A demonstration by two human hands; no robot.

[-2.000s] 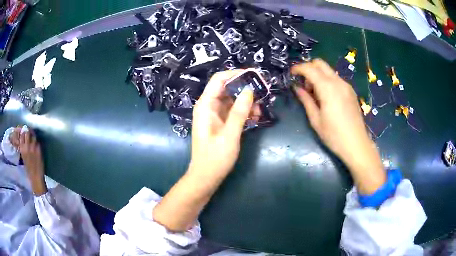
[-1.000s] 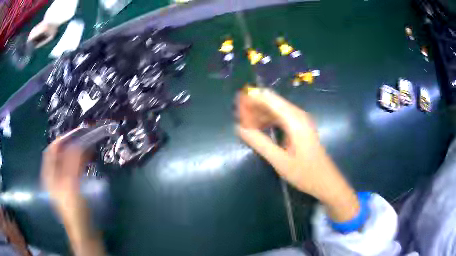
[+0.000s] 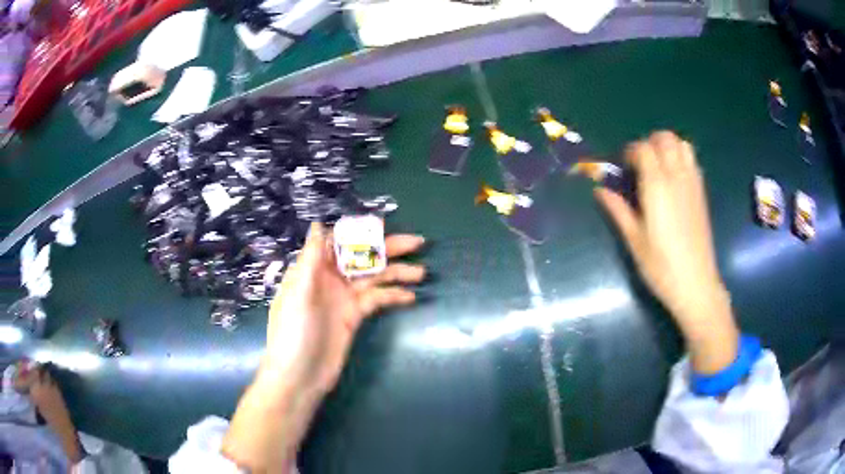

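My left hand (image 3: 320, 305) is palm up with its fingers spread and holds an open watch case (image 3: 359, 245), its white and yellow inside facing up. My right hand (image 3: 672, 208), with a blue band on the wrist, is at the right over a display screen module (image 3: 615, 176) with a gold tail; its fingertips are at the module's edge, partly hiding it. Several more screen modules (image 3: 528, 167) with gold tails lie between the hands and beyond them.
A large heap of spring clamps (image 3: 269, 185) lies beyond my left hand. Two watch cases (image 3: 768, 202) lie at the right. A clamped watch (image 3: 109, 338) lies at the left near another person's hand (image 3: 46, 398). A grey rail (image 3: 408, 57) runs along the far side.
The view has shifted right since the first frame. The clamp near my right hand is gone from it, and my left hand now holds an open case. My right hand has moved to the rightmost nearby screen module.
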